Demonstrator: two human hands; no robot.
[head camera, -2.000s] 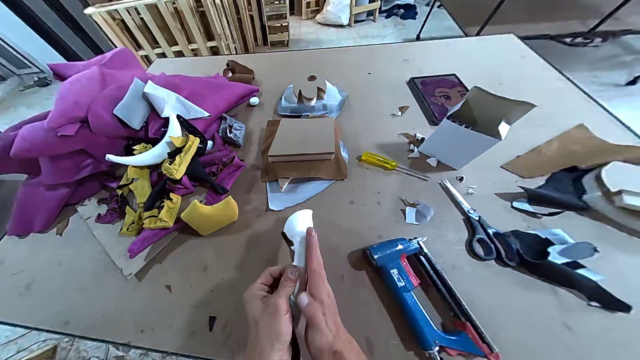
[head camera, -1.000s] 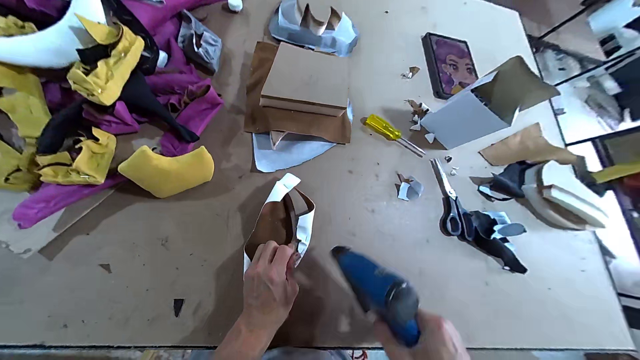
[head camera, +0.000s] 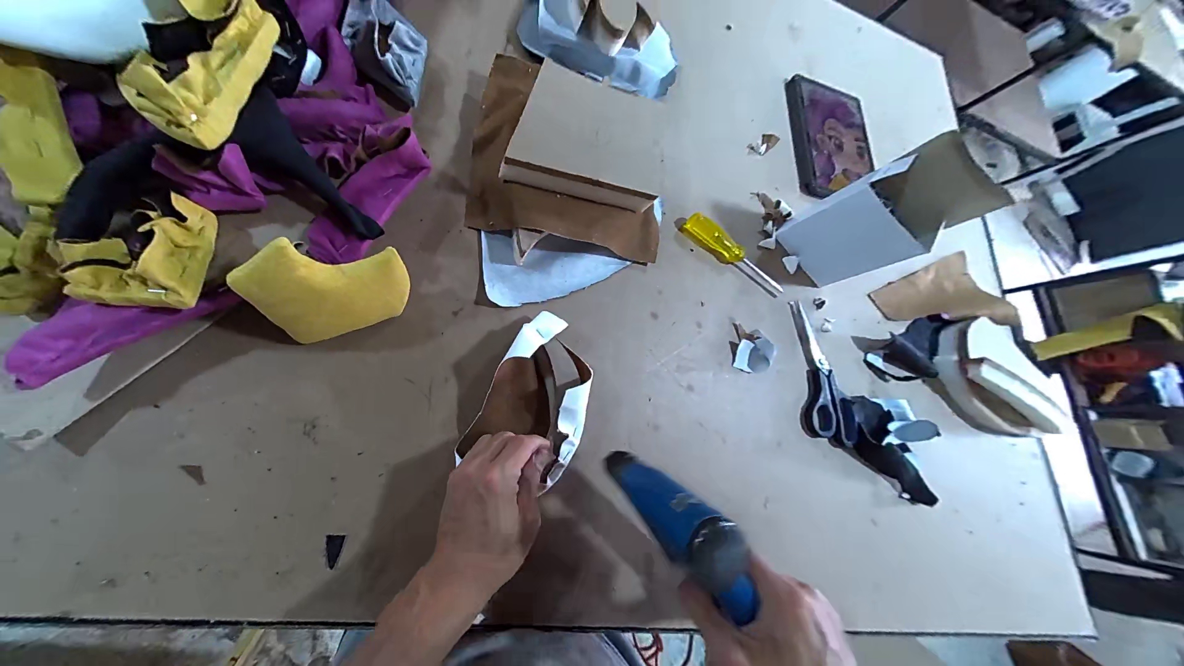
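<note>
My left hand grips the near end of a curved piece, brown inside with a folded white edge, lying on the table. My right hand is closed around a blue staple gun, lifted to the right of that piece, its dark nose pointing up and left. Beyond the curved piece, a beige board block rests on brown and pale sheets. A yellow-handled screwdriver lies right of the block, and dark-handled scissors lie farther right.
Magenta fabric, black pieces and yellow padded pieces are heaped at the left. A silvery curved piece sits at the back. At the right are a framed picture, an open white box, brown scrap and layered offcuts.
Two seconds ago both hands held the white-edged piece and the staple gun lay on the table. My right hand has taken the gun up; my left keeps the piece. The view has tilted down.
</note>
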